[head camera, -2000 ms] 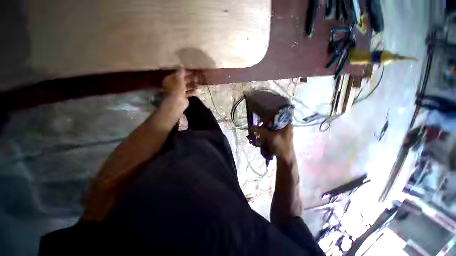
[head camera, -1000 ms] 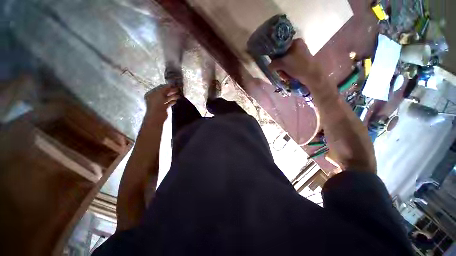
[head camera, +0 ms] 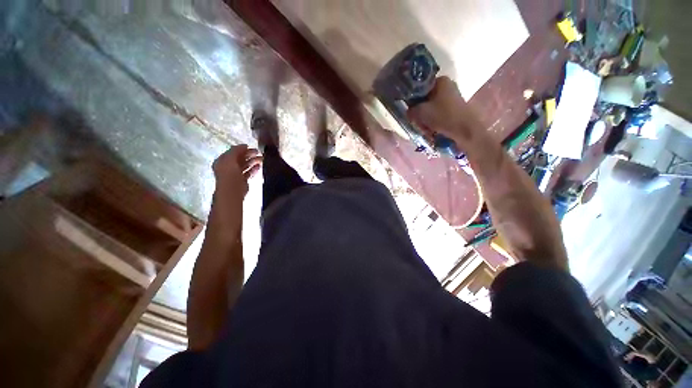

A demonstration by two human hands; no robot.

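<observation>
My right hand (head camera: 444,114) is closed around the handle of the dark nail gun (head camera: 406,76), whose round cap faces up. The nail gun is over the edge of the pale plywood panel (head camera: 478,38); whether it touches the panel I cannot tell. The panel lies on the dark red-brown worktable (head camera: 425,174). My left hand (head camera: 237,163) hangs over the floor, away from the panel, with fingers loosely bent and nothing seen in it. A thin pale hose (head camera: 479,198) curves below the nail gun.
A brown open cabinet carcass (head camera: 114,258) stands at the lower left. Tools, a white paper sheet (head camera: 573,110) and yellow items clutter the table's end at the right. Wood strips (head camera: 163,322) lie beside the carcass. My feet stand on the stained floor (head camera: 167,68) along the table.
Since two seconds ago the view has turned, my right hand has brought the nail gun over the panel, and my left hand has left the panel's edge. In the last second little has moved.
</observation>
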